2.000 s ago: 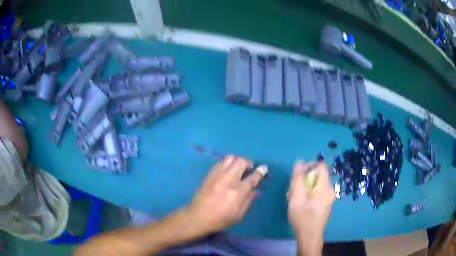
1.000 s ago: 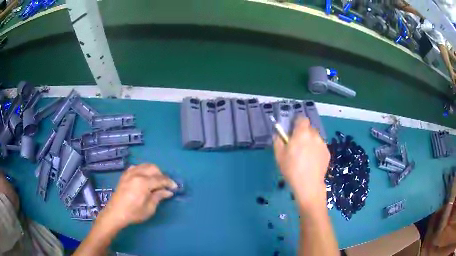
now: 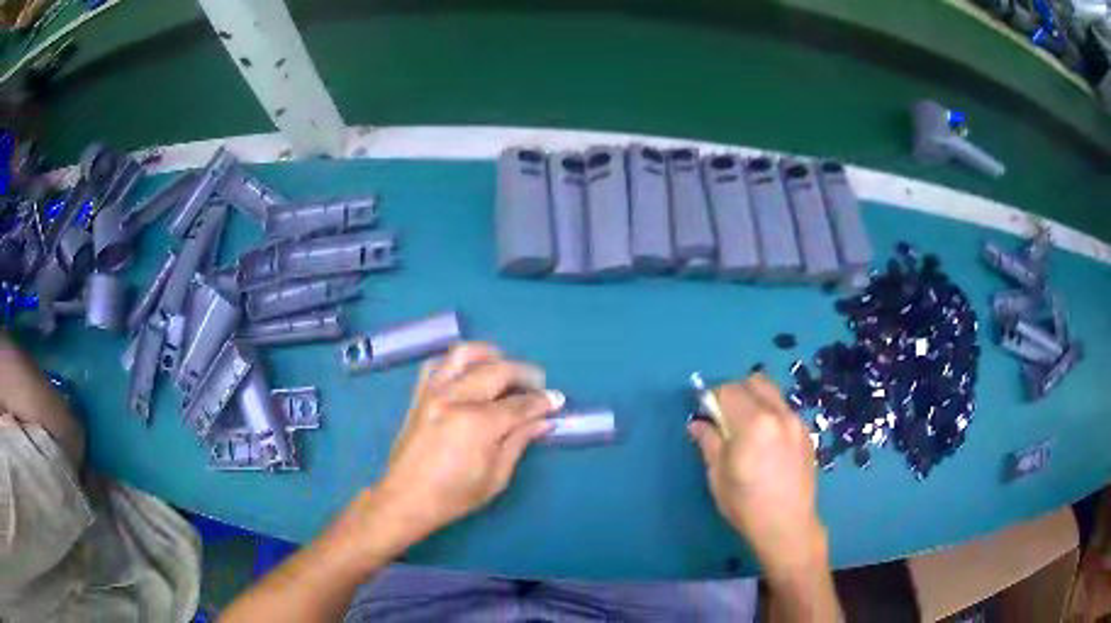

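Note:
My left hand (image 3: 469, 426) is closed on a grey housing half (image 3: 581, 427) lying on the bench, its right end sticking out past my fingers. A white cover shows on a left fingertip. Another grey housing half (image 3: 405, 342) lies just beyond my left hand. My right hand (image 3: 758, 456) holds a slim cream-handled tool (image 3: 710, 404) pen-like; something small and dark shows at the fingertips, too blurred to name surely. The pile of small black inserts (image 3: 908, 353) lies right of my right hand. Fitted housings (image 3: 627, 209) with dark ovals stand in a row at the far bench edge.
A heap of grey housing halves (image 3: 201, 298) lies left. Small grey housings (image 3: 1029, 329) lie far right. A part-built grey unit (image 3: 948, 140) is on the green belt. A white upright (image 3: 274, 73) rises behind. A cardboard box (image 3: 993, 566) is below right. A neighbour's sleeve (image 3: 85, 523) shows left.
My right hand has come back from the row towards me. My left hand has moved right and now grips a housing half; another half now lies beyond it. The camera view has shifted.

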